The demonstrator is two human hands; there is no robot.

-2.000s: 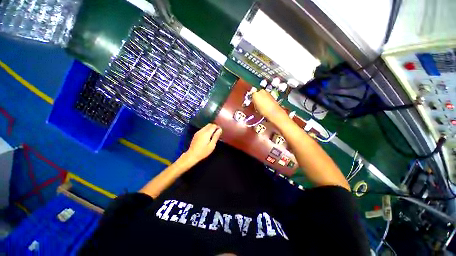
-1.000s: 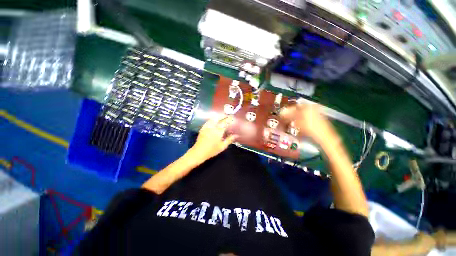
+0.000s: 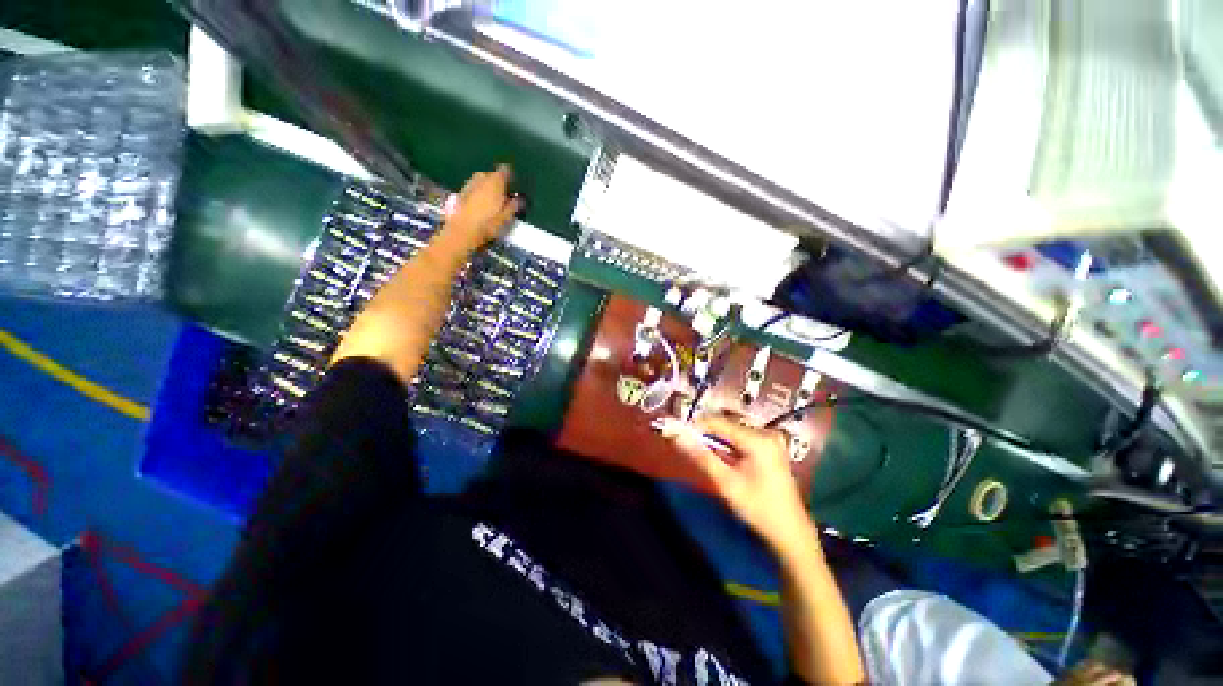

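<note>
The red-brown test board (image 3: 606, 402) lies on the green bench, with small white and metal fittings and white leads. My right hand (image 3: 744, 460) is over its front middle. The fingertips are closed on a thin whitish piece, perhaps a lead end, too blurred to name surely. A clear blister tray (image 3: 516, 315) with rows of dark units lies left of the board. My left arm crosses over the tray. My left hand (image 3: 486, 208) is beyond its back edge, fingers bent, with a small dark spot at the fingertips. Whether it holds a unit cannot be told.
A shiny clear tray (image 3: 87, 181) is at far left. A blue crate (image 3: 181, 429) with dark contents is below the bench edge. A white-grey box (image 3: 684, 228) stands behind the board under the shelf. A tape roll (image 3: 988, 500) and wires are at right. Another person's pale clothing (image 3: 939, 643) shows lower right.
My left hand has moved from the board's front left edge across the tray to its back. My right hand has moved from the board's right side to its front middle. The view has shifted.
</note>
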